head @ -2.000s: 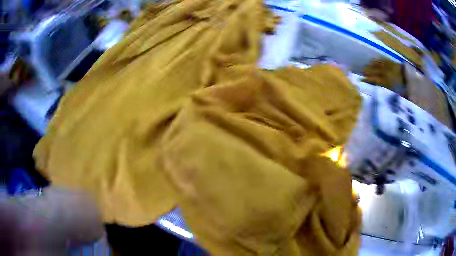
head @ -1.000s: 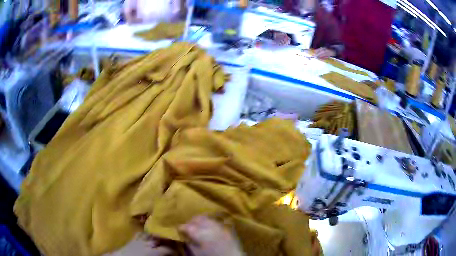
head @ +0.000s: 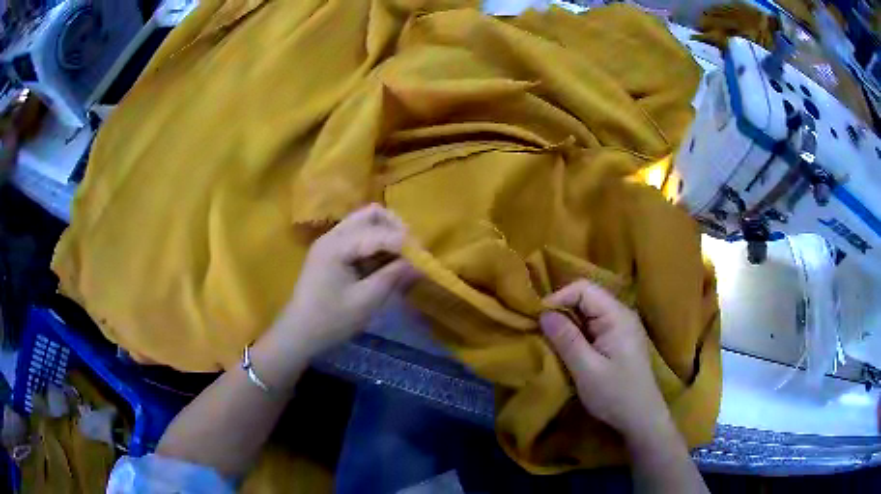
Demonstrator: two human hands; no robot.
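A large mustard-yellow garment piece (head: 213, 212) lies in soft folds over the table, left of and in front of the sewing machine (head: 773, 135). My left hand (head: 362, 265) pinches the cloth near its front edge. My right hand (head: 594, 338) pinches the same edge further right, thumb on top. A strip of the edge runs between my two hands. The cloth covers the needle area; the lit lamp (head: 657, 174) glows at its right border.
A grey measuring tape (head: 415, 374) runs along the table's front edge. A blue plastic basket (head: 46, 359) with yellow pieces stands at the lower left. White strips (head: 816, 299) hang right of the machine head. Another machine (head: 72, 48) is at upper left.
The view has tilted down and closer to the cloth. Both hands now show clearly, apart along the edge; a second ago they were blurred low in the picture.
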